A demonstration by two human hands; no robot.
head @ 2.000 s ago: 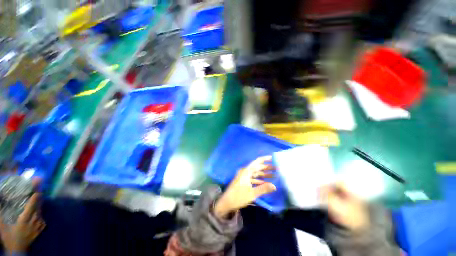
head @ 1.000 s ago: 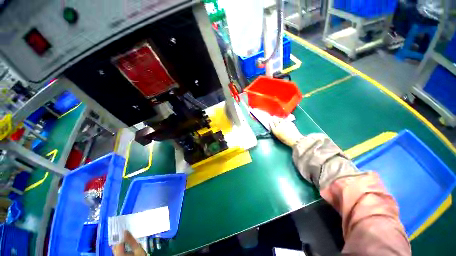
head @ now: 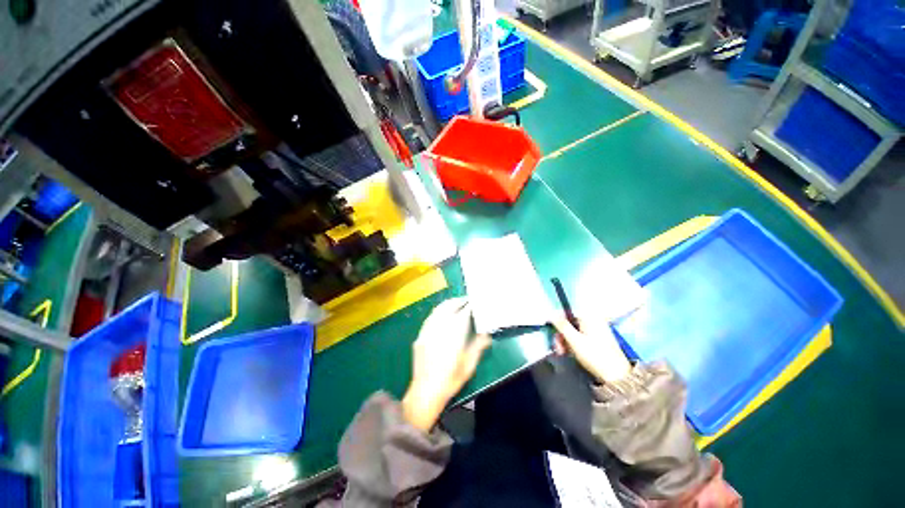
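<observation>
A white paper sheet (head: 504, 281) lies at the bench's front edge, in front of the red bin (head: 483, 159). My left hand (head: 444, 355) is at the sheet's left edge, its fingertips touching or holding it. My right hand (head: 587, 347) is at the sheet's lower right corner, with a black pen (head: 564, 300) upright between its fingers. The blue parts tray (head: 246, 392) sits left of my left hand, in front of the press.
The press (head: 327, 243) stands at the left on a yellow base. A large blue tray (head: 734, 308) lies at the right. A blue tote (head: 84, 427) with red-ended bundles (head: 129, 382) is at the far left. Another paper (head: 581, 483) shows below the bench edge.
My right hand has come back from the red bin and now has the pen. My left hand and the white paper have moved right, away from the small blue tray. The view has turned right.
</observation>
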